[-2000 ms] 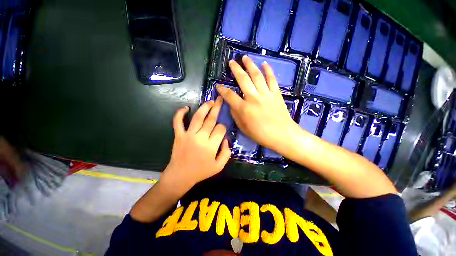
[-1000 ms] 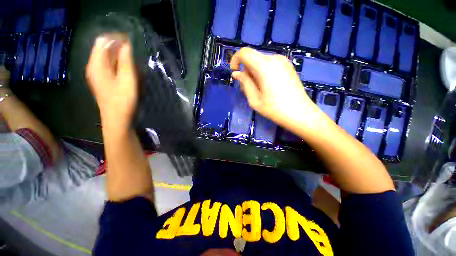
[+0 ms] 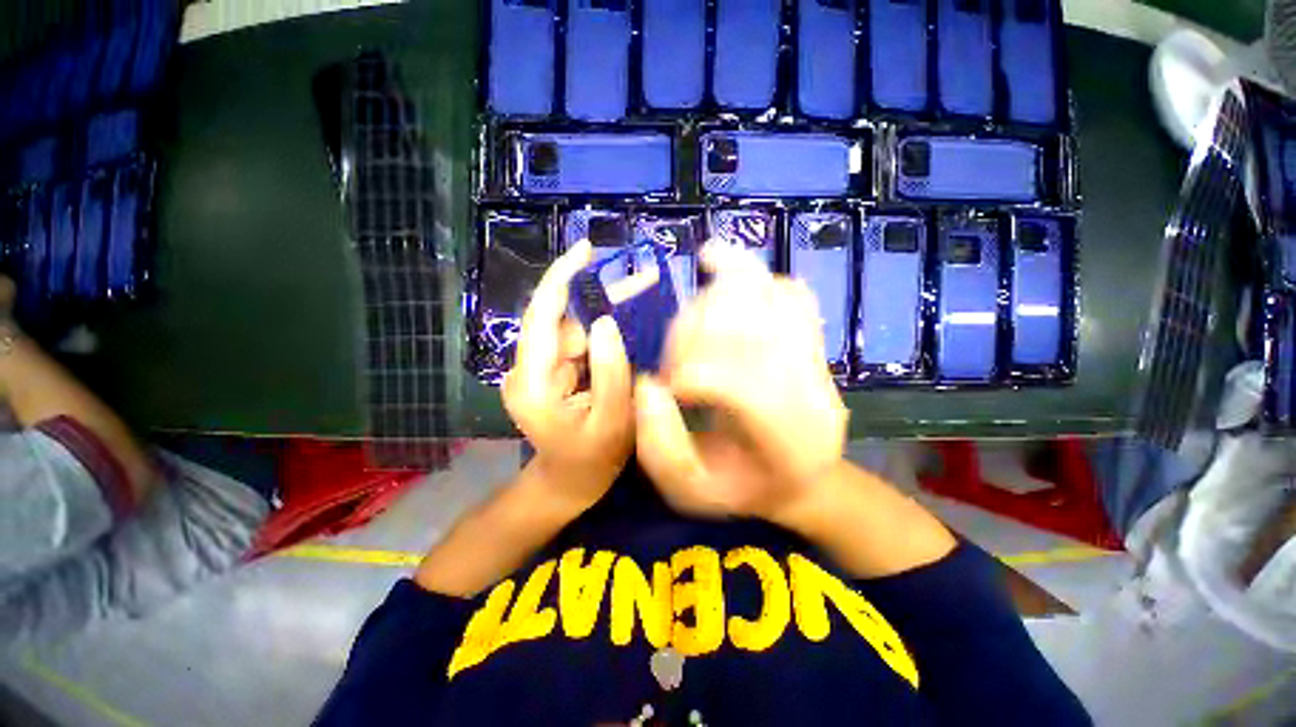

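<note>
My left hand (image 3: pixel 569 391) holds a blue phone case (image 3: pixel 647 313) tilted above the near edge of the tray, with its camera end up. My right hand (image 3: pixel 753 384) is blurred and lies against the case's right side; whether its fingers grip anything is hidden. The black blister tray (image 3: pixel 1073 213) lies on the bench with blue cases in its pockets, two upright rows and a sideways middle row. The near-left pocket (image 3: pixel 517 270) is empty and glossy black.
A dark strip sheet with grid lines (image 3: pixel 398 256) lies left of the tray, reaching over the bench edge. Another gridded sheet (image 3: pixel 1194 270) is at the right. More trays of blue cases (image 3: pixel 85 213) are at far left. Seated people's arms show at both sides; red stools (image 3: pixel 334 490) stand below.
A case has left the near-left pocket and is now in my hands. My left hand came back from the left, where the gridded sheet now lies. The view has shifted.
</note>
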